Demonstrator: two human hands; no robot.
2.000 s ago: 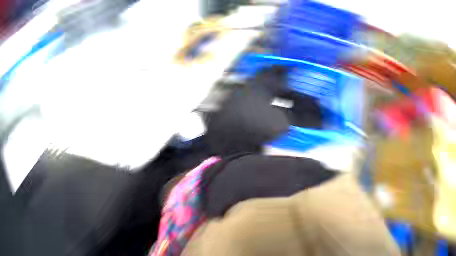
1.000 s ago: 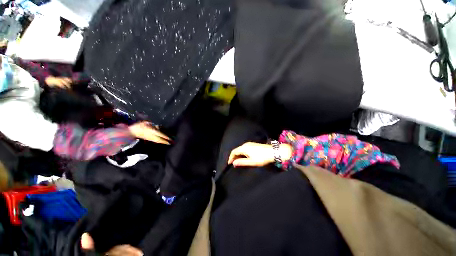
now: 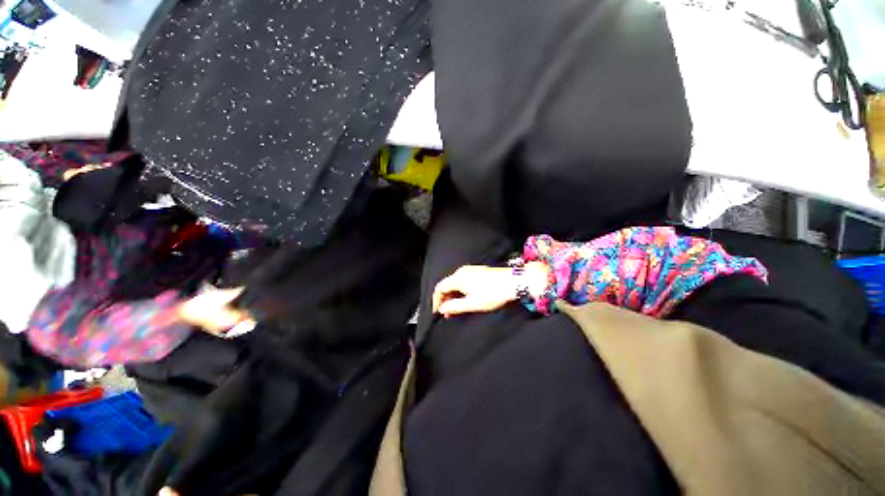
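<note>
Plain black cloth [image 3: 573, 107] hangs over the table's front edge and runs down to my lap, where more black cloth lies. My right hand [image 3: 477, 290], in a floral sleeve, lies on this cloth at lap level with its fingers bent down. Its fingertips are hidden, so I cannot tell if it grips the cloth. At the bottom left edge only a small bit of a hand shows, which looks like my left hand [image 3: 167, 491]. It is cut off, and its grip cannot be seen.
A black cover cloth with white specks [image 3: 262, 97] hangs at the upper left. Scissors [image 3: 840, 82] lie on the white table [image 3: 767, 126]. At the left, another person's hand [image 3: 218, 310] is over black cloth. Red [image 3: 27, 426] and blue [image 3: 112, 426] baskets stand lower left; another blue basket [image 3: 866, 276] is at right.
The view has swung from baskets to the table and lap. Since one second ago, my right hand has stayed on the cloth, the bottom-left hand has mostly left view, and the other person's hand has shifted left.
</note>
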